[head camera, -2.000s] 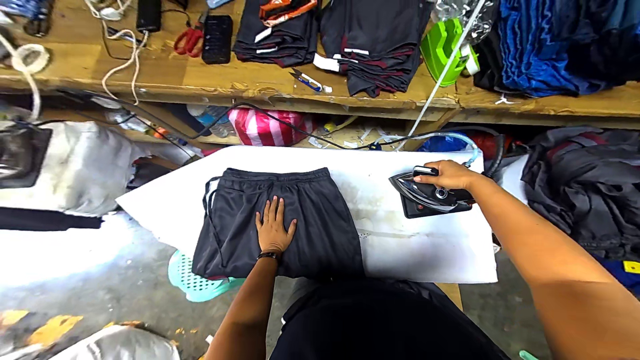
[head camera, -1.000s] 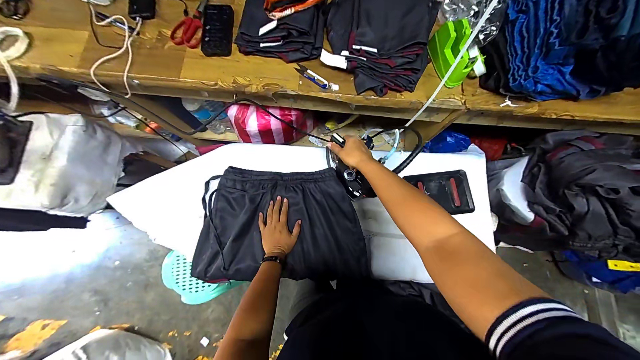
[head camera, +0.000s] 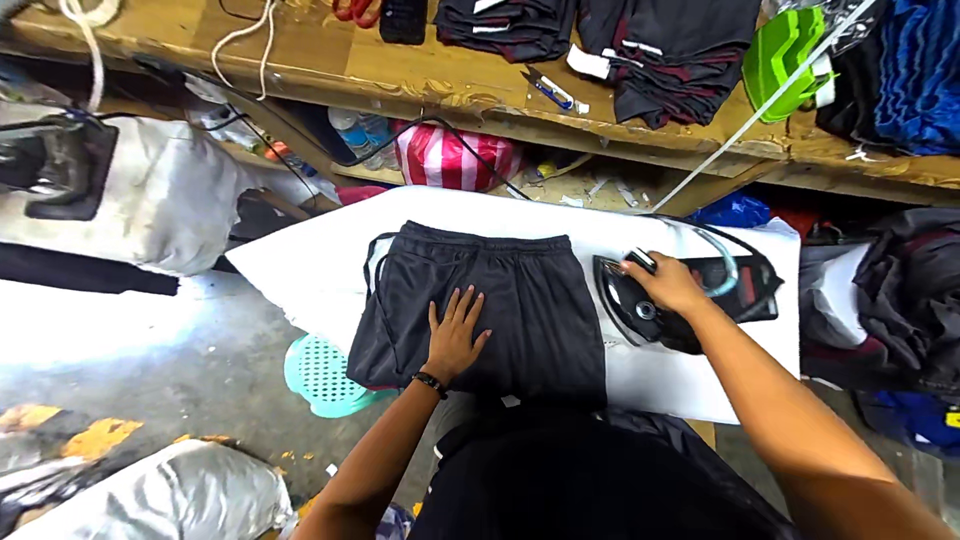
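Note:
Dark drawstring shorts (head camera: 525, 315) lie flat on a white-covered ironing board (head camera: 315, 240), waistband toward the back. My left hand (head camera: 454, 334) rests palm down on the middle of the shorts, fingers spread, holding nothing. My right hand (head camera: 664, 281) grips the handle of a black clothes iron (head camera: 637, 309), which is just right of the shorts' edge. Behind the iron, to its right, a dark iron rest (head camera: 754, 289) with red strips lies partly under the cord. The iron's soleplate is hidden from view.
Beyond the board runs a wooden table (head camera: 315, 56) with folded dark garments (head camera: 675, 45), thread snips (head camera: 551, 91) and a green plastic holder (head camera: 780, 64). Another iron (head camera: 60, 161) stands on a padded surface at left. A mint stool (head camera: 330, 375) is below the board. Dark clothes (head camera: 915, 300) are heaped at right.
My right hand first lifts the iron off its rest to the shorts' right edge, then shifts it rightward, off the shorts. My left hand stays flat on the shorts.

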